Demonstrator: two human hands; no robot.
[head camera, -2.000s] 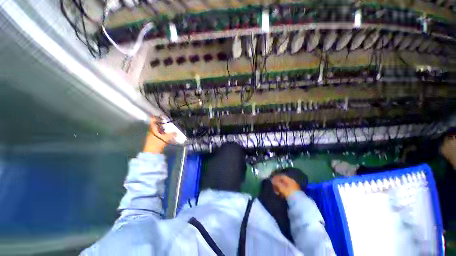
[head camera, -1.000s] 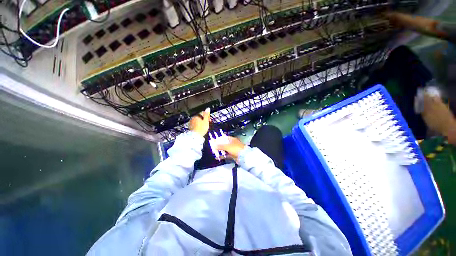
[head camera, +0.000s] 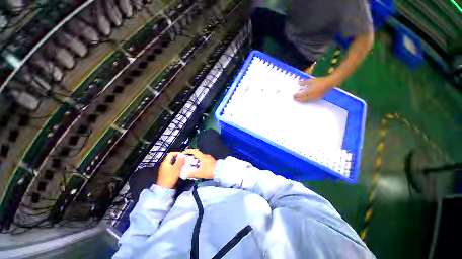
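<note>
Several small white power adapters (head camera: 189, 166) are held together between my two hands, in front of my chest. My left hand (head camera: 169, 170) holds them from the left side. My right hand (head camera: 204, 166) holds them from the right side. The fingers cover part of the adapters, so their number cannot be told. The blue crate (head camera: 291, 170) stands to the right. Packed adapters (head camera: 263, 103) fill much of it in dense white rows around a flat white area.
The test rack (head camera: 96, 109) curves along the left, with adapters (head camera: 66, 55) in its upper tier, dark sockets and black wires. A coworker (head camera: 324, 25) in grey reaches a hand (head camera: 313, 89) into the crate's far side. Yellow-black tape (head camera: 377, 172) marks the green floor at right.
The view has turned right, bringing the crate and coworker to the middle. My left hand has left the rack's lower edge and joined my right hand at the adapters. The coworker's hand is now in the crate.
</note>
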